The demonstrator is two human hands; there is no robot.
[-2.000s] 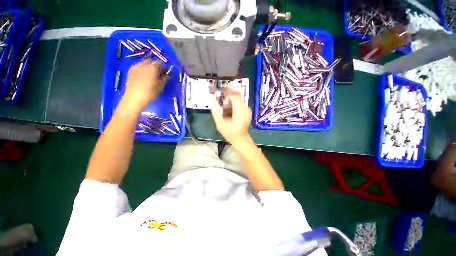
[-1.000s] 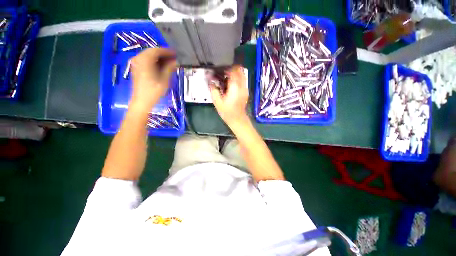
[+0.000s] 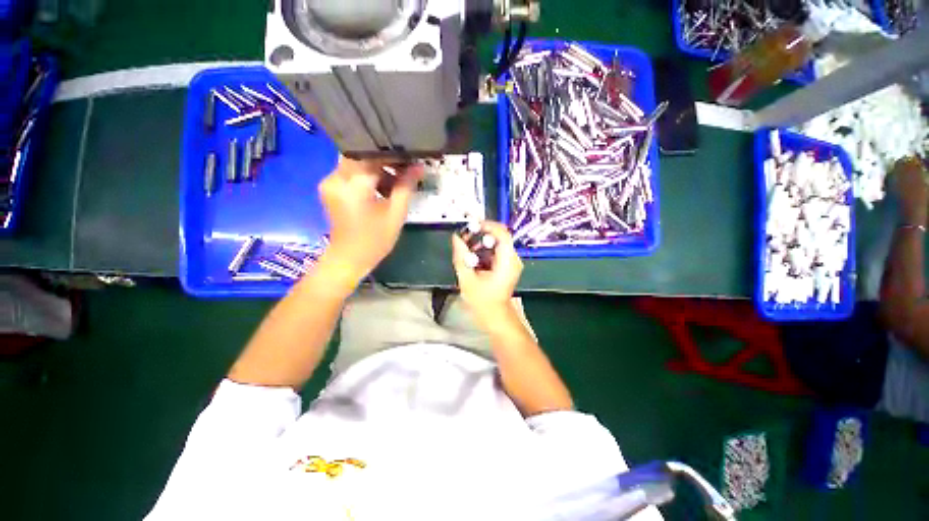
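My left hand (image 3: 367, 209) is at the left part of the silver-white press fixture (image 3: 448, 193), under the grey pneumatic press (image 3: 372, 102). Its fingertips are partly hidden by the press, and I cannot tell what they hold. My right hand (image 3: 489, 270) is cupped in front of the fixture's right corner, with small white and dark end pieces (image 3: 488, 241) in it. The left blue bin (image 3: 244, 204) holds metal tubes, some in a row. The right blue bin (image 3: 581, 247) is heaped with metal tubes (image 3: 581, 153).
A black flat rectangle (image 3: 678, 112) lies beside the right bin. Farther right are a blue tray (image 3: 762, 244) of short white pieces, a loose white pile (image 3: 881, 132) and another person's arm (image 3: 905, 254). More blue bins (image 3: 22, 142) stand at the far left. Brass fittings (image 3: 520, 10) stick out from the press.
My left hand has moved right, from over the left bin to the fixture. My right hand has come back off the fixture towards me, showing the pieces in it. The view has shifted slightly.
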